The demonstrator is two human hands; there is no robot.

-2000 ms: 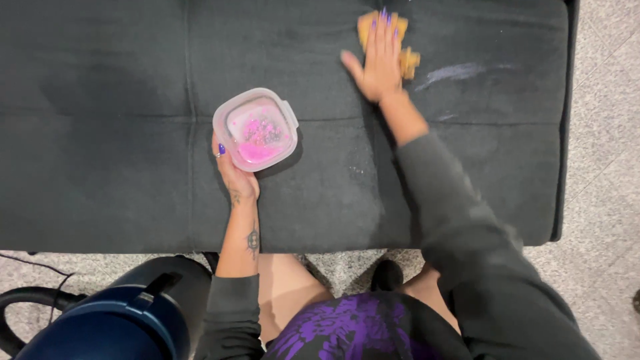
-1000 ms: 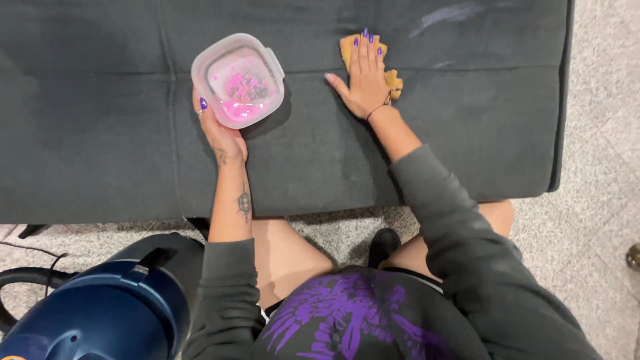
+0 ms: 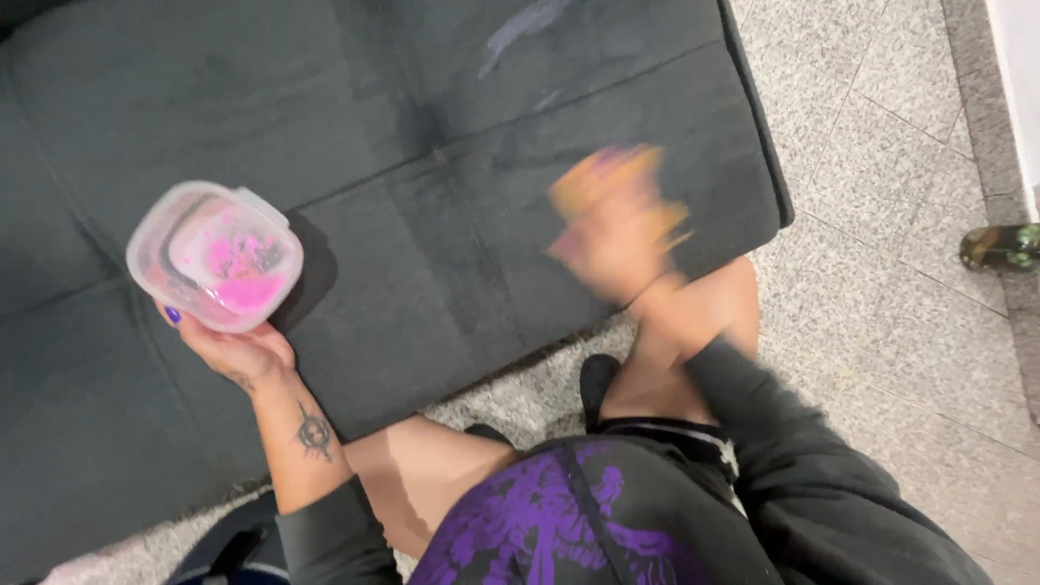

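Observation:
My left hand (image 3: 236,353) holds a translucent plastic container (image 3: 215,256) from below and its near side, over the dark grey upholstered seat (image 3: 390,268). Inside the container are pink liquid and patches of foam. My right hand (image 3: 621,244), blurred by motion, is at the seat's front right part with a yellow-orange cloth or sponge (image 3: 605,183) under its fingers. Whether the cloth touches the fabric cannot be told. Pale whitish streaks (image 3: 524,28) mark the upholstery farther back.
At the bottom left stands a dark blue appliance (image 3: 236,544), partly cut off. A dark green bottle (image 3: 999,248) lies on the speckled tile floor (image 3: 845,268) at the far right. My legs are against the seat's front edge.
My right hand with the yellow cloth has come from the back of the seat toward its front right part. The left hand still holds the container. The view has turned.

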